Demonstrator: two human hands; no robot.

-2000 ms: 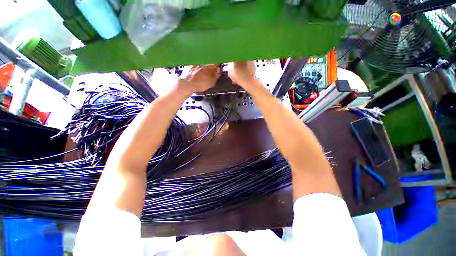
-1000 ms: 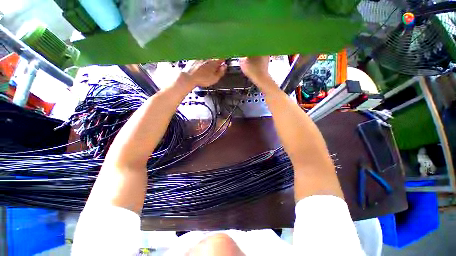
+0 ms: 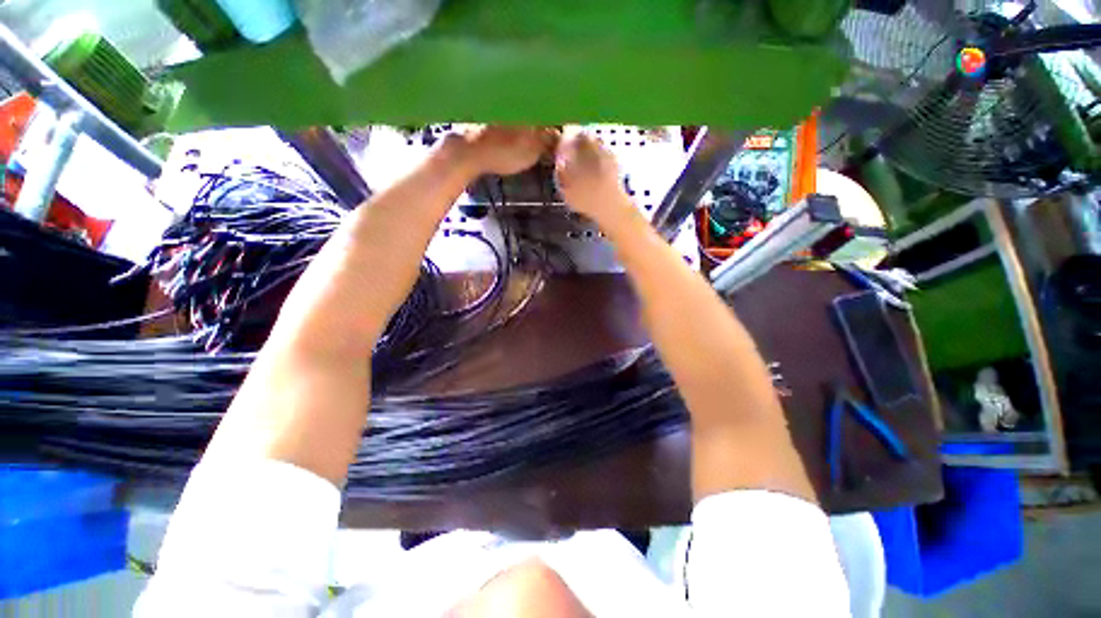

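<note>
The dark mould block [image 3: 522, 193] sits on the perforated silver plate [image 3: 622, 248] between two shiny posts, below the green machine body. My left hand [image 3: 507, 150] is at the block's upper left and my right hand [image 3: 584, 169] at its upper right, close together. Both are small and blurred; their fingertips and anything between them cannot be made out. Thin dark cables [image 3: 489, 260] run from the block's front edge down onto the brown bench. A flat bundle of black cables [image 3: 519, 432] lies across the bench under my forearms.
A coiled cable heap [image 3: 236, 248] lies left of the mould. A square metal bar [image 3: 773, 245] and an orange-edged multimeter [image 3: 773, 181] are right of the right post. Blue-handled cutters [image 3: 860, 435] and a flat black rectangle [image 3: 875, 347] lie at the right. A fan [image 3: 966, 109] stands behind.
My right hand has shifted slightly down over the block's right side and its fingers look more bent. My left hand stays at the upper left. The whole view has shifted a little.
</note>
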